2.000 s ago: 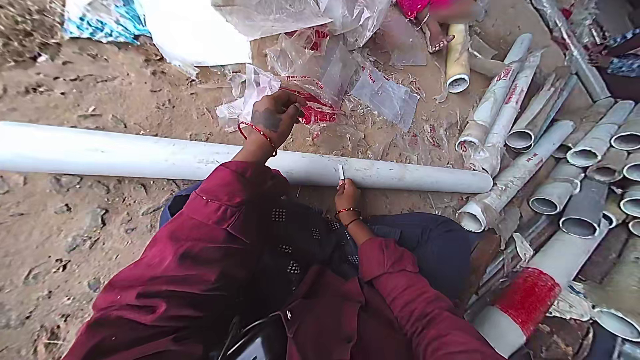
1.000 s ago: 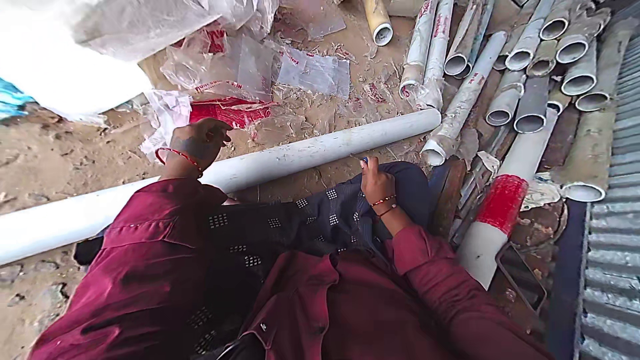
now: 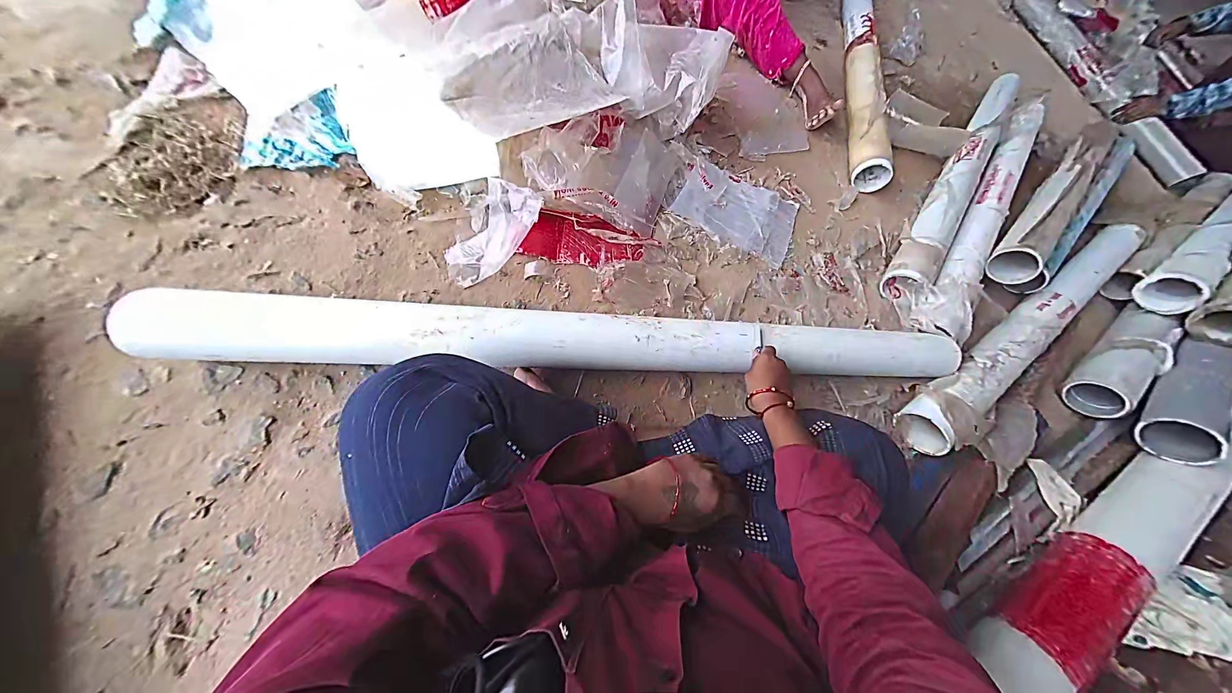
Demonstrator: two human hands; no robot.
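A long white plastic pipe (image 3: 577,332) lies across the ground in front of my folded legs. My right hand (image 3: 768,371) is at the pipe's near side, right of its middle, with its fingers closed around a small pale tool (image 3: 758,339) whose tip rests on the pipe; the tool's kind is too small to tell. Away from the pipe, my left hand (image 3: 701,496) is drawn back over my lap, bent at the wrist. Its fingers are mostly hidden behind the hand and blurred, so whether it holds anything cannot be seen.
Several pipes (image 3: 1035,327) are heaped at the right, with a red-banded pipe (image 3: 1073,606) nearest. Beyond my pipe lie plastic wrappers (image 3: 616,173) and a white sheet (image 3: 385,106). Another person's foot (image 3: 818,101) is beside a yellowed pipe (image 3: 869,125); a co-worker's hands (image 3: 1145,108) show top right.
My left hand has come back from beyond the pipe to my lap. The right hand, near my knee a second ago, is at the pipe. The view has shifted.
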